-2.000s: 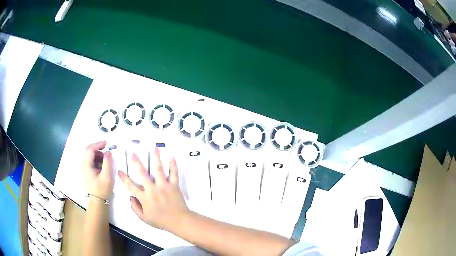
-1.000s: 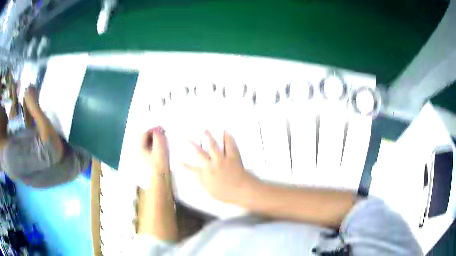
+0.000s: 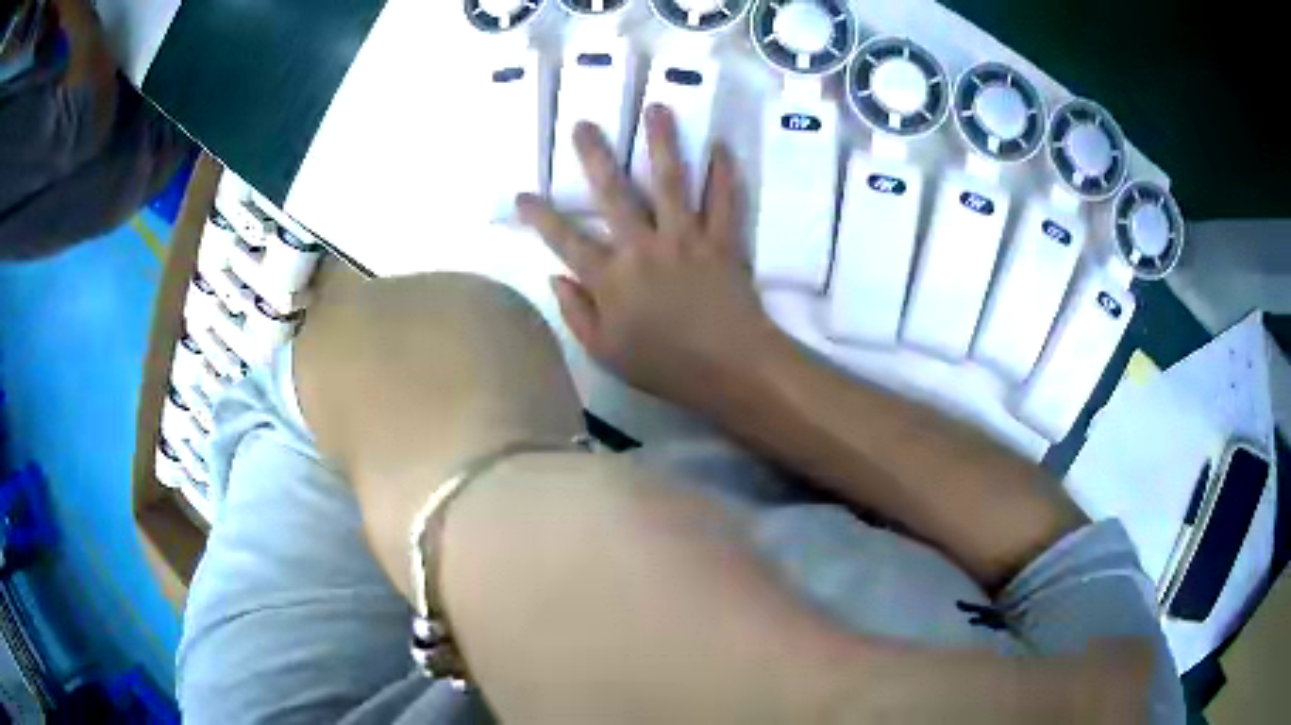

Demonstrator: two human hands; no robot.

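Several white handheld fans (image 3: 881, 255) lie in a row on the white sheet (image 3: 411, 135), round grilles away from me. My right hand (image 3: 673, 283) lies over the lower handles of the left-hand fans, palm down, fingers spread and gripping nothing. My left arm bends up close to the camera. Beyond its bracelet, my left hand (image 3: 651, 595) is large and blurred across the bottom of the picture. Its fingers are not clear, and I cannot tell if it holds anything.
An open carton (image 3: 159, 411) with packed white fans stands at the left above blue floor. Another person's dark clothing (image 3: 85, 156) shows at upper left. A dark phone (image 3: 1220, 531) lies on white papers (image 3: 1133, 439) at the right. Brown cardboard (image 3: 1260, 666) shows at lower right.
My left hand has left the leftmost fan and come up close to the camera. My right hand remains spread over the handles. The view has shifted, showing the fans larger and the fan row higher.
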